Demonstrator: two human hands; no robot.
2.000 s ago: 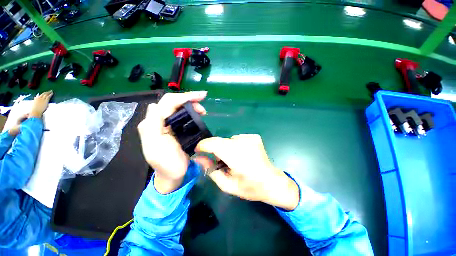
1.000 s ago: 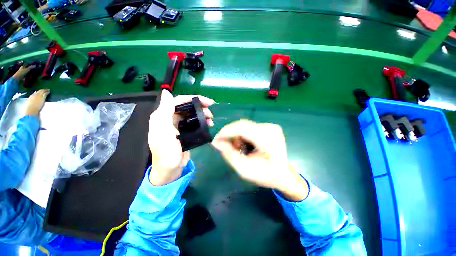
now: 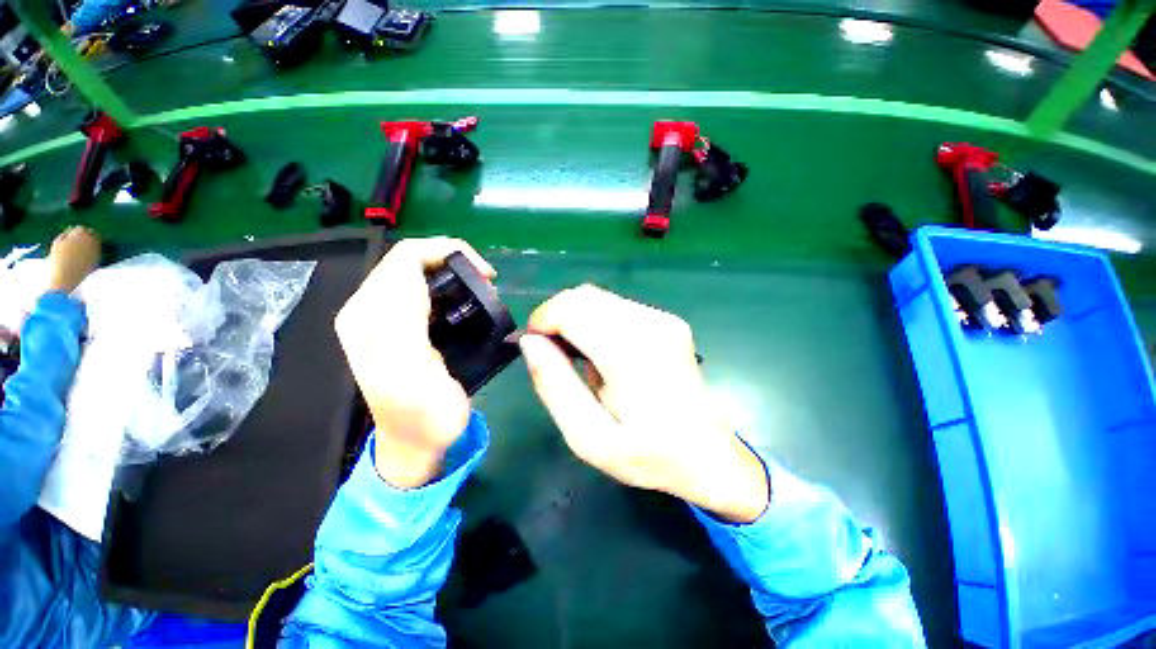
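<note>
A black plastic housing is held up over the green bench mat, its open recess showing. My left hand holds it from the left side, with fingers behind its top edge. My right hand is just right of the housing, thumb and index fingertips pinched together at its lower right edge. Whether a small part is between those fingertips cannot be told. A dark thing shows inside the curled right fingers, too shadowed to name.
A blue bin at right holds several black blocks. A black tray with a clear plastic bag lies left. Red-and-black devices line the far side. A dark piece lies by my left forearm. Another person's blue sleeve is at far left.
The housing has tilted in my left hand. My right hand has moved left so its fingertips meet the housing's edge. The view has shifted slightly, and the other person's upper hand has left the devices.
</note>
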